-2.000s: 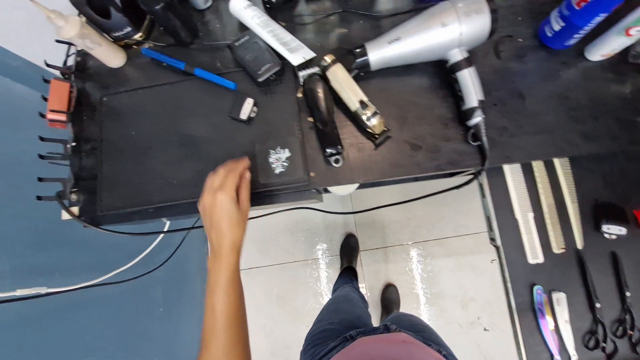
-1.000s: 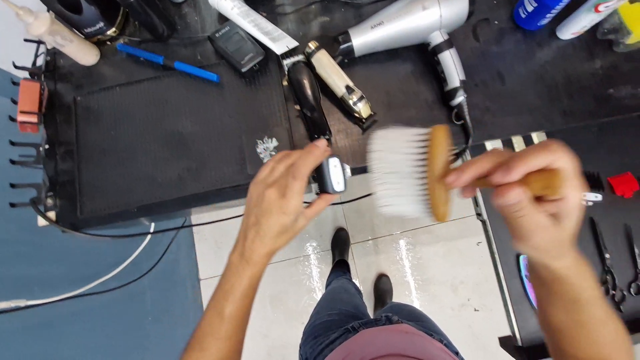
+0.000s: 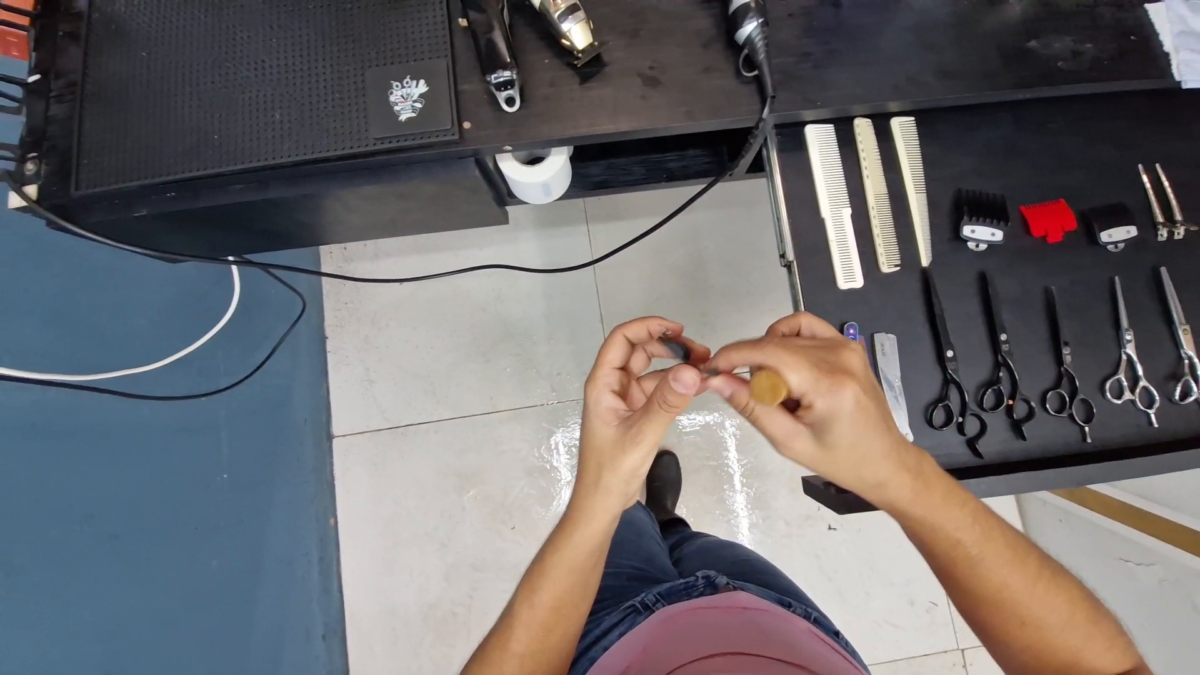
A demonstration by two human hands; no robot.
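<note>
Over the floor gap, my left hand pinches a small dark clipper guard, mostly hidden by the fingers. My right hand meets it fingertip to fingertip at the guard. A wooden brush handle shows its round end from within the right hand; the bristles are out of sight. On the counter above lie a black hair clipper and a gold and silver trimmer, beside a black rubber mat.
An open drawer at right holds pale combs, clipper guards, a red guard, clips, several scissors and a razor. A black cord hangs across the gap. A paper roll sits under the counter.
The guard, on the mat two seconds ago, is in my left hand. Both hands have come together; the brush, bristles visible a second ago, now shows only its handle end. The view has shifted right.
</note>
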